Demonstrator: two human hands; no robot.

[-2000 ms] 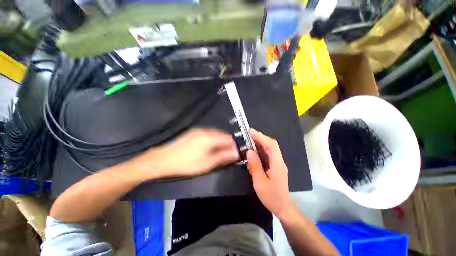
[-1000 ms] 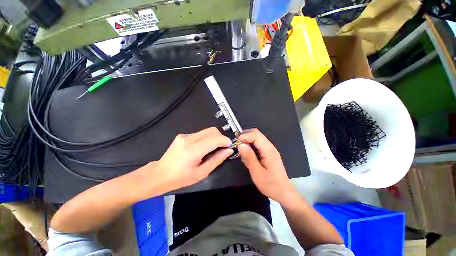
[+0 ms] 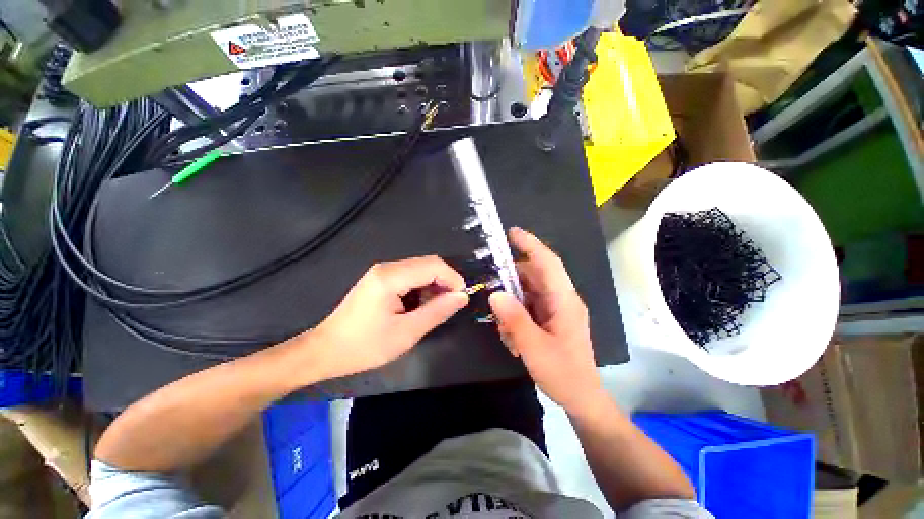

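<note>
My right hand grips the lower end of the silver loading bar, which slants over the black mat with small pegs along its left side. My left hand pinches a small gold connector between thumb and fingertips, close to the bar's pegs. Whether the connector touches the bar cannot be told. Black cables curve over the mat from the coil at the left. Two or so gold cable tips lie at the mat's back edge by the press.
A green-handled tool lies at the mat's back left. The pale green press crosshead is above. A white bucket with black lattice scrap stands right, a yellow tray behind it. Blue crates are below.
The bar's top end has swung right and the bar is lifted or tilted more in my right hand. My left fingertips have drawn slightly left from it, with the gold connector showing between them.
</note>
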